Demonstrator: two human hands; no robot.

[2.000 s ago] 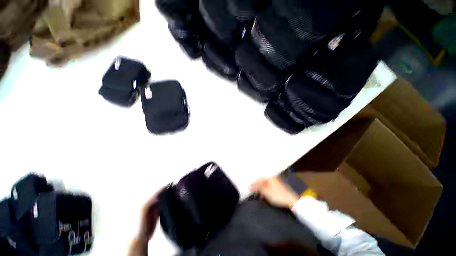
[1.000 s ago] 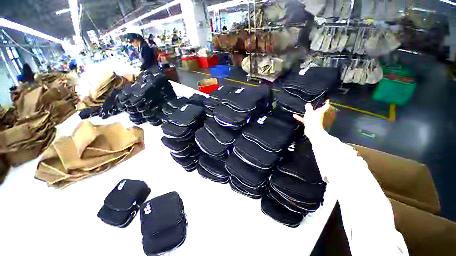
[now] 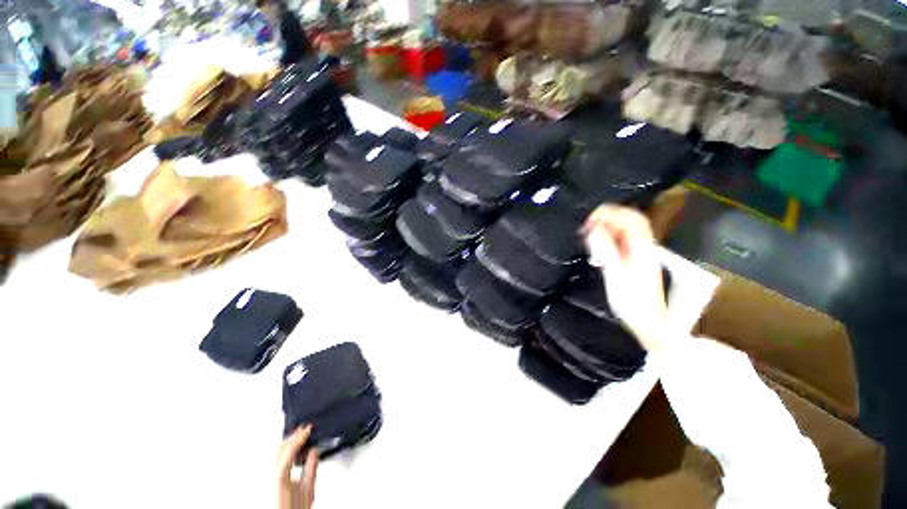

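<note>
Two small black bags with white marks lie apart on the white table (image 3: 149, 418). My left hand (image 3: 298, 469) comes from the bottom edge, its fingertips on the near lower edge of the right-hand bag (image 3: 331, 390); its thumb is hidden. The other bag (image 3: 251, 330) lies farther left. My right hand (image 3: 625, 249), blurred, is raised at the right side of the stacked black bags (image 3: 527, 239). Its fingers are curled; whether they pinch anything cannot be seen. Pale zip lines show on the stacked bags.
Folded tan-brown fabric (image 3: 179, 234) lies at the left, with a larger brown heap (image 3: 75, 149) beyond. Another black bag pile (image 3: 293, 119) is farther back. An open cardboard carton (image 3: 786, 333) stands beside the table at right. Racks of hanging pale pieces (image 3: 716, 75) are behind.
The view has tipped down slightly. My left hand has come in onto the nearer bag, which now sits farther from the other one. My right hand's fingers have curled from a spread pose.
</note>
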